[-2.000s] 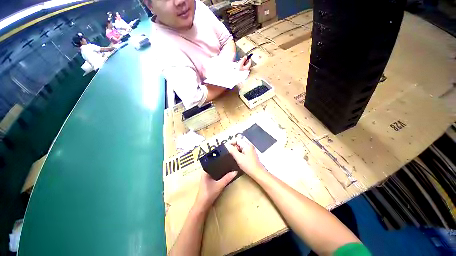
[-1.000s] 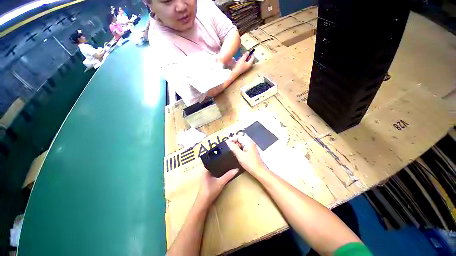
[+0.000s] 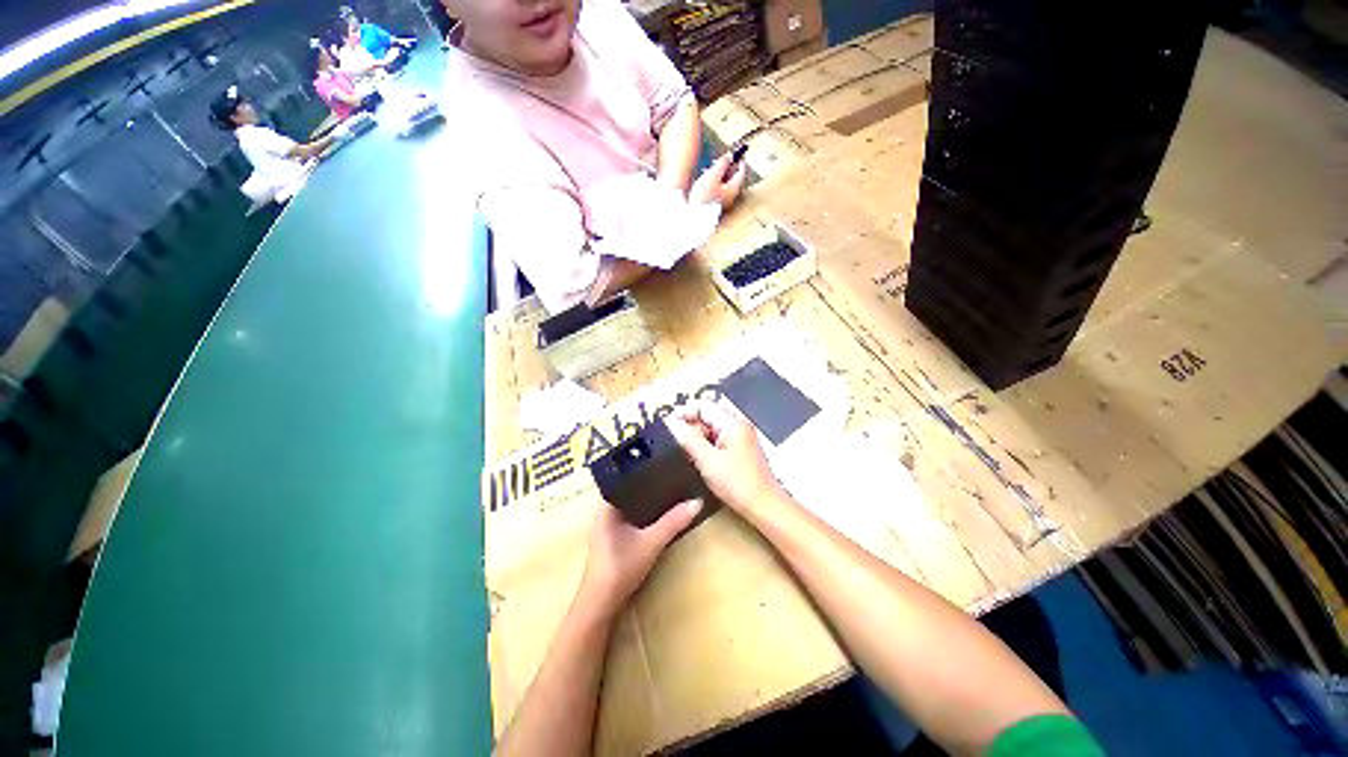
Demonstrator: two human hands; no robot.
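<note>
A black box-shaped housing (image 3: pixel 651 481) is held just above the cardboard in front of me. Its left end has a cut-out with a pale spot. My left hand (image 3: pixel 639 544) grips its near side, thumb along the edge. My right hand (image 3: pixel 722 453) is at its far right top, with thumb and fingertips pinched together. I cannot tell whether a small part is between them. A flat black panel (image 3: pixel 770 401) lies on a white sheet (image 3: pixel 843 459) just beyond my right hand.
A pale tray of small black pieces (image 3: pixel 763 272) and a deeper bin (image 3: pixel 597 343) stand beyond. A tall black stack (image 3: pixel 1020 192) rises at right. A green conveyor (image 3: pixel 311 444) runs at left. A person in pink (image 3: pixel 591 126) holds white paper opposite.
The person opposite has lowered and shifted the white paper. My hands and the housing have hardly moved.
</note>
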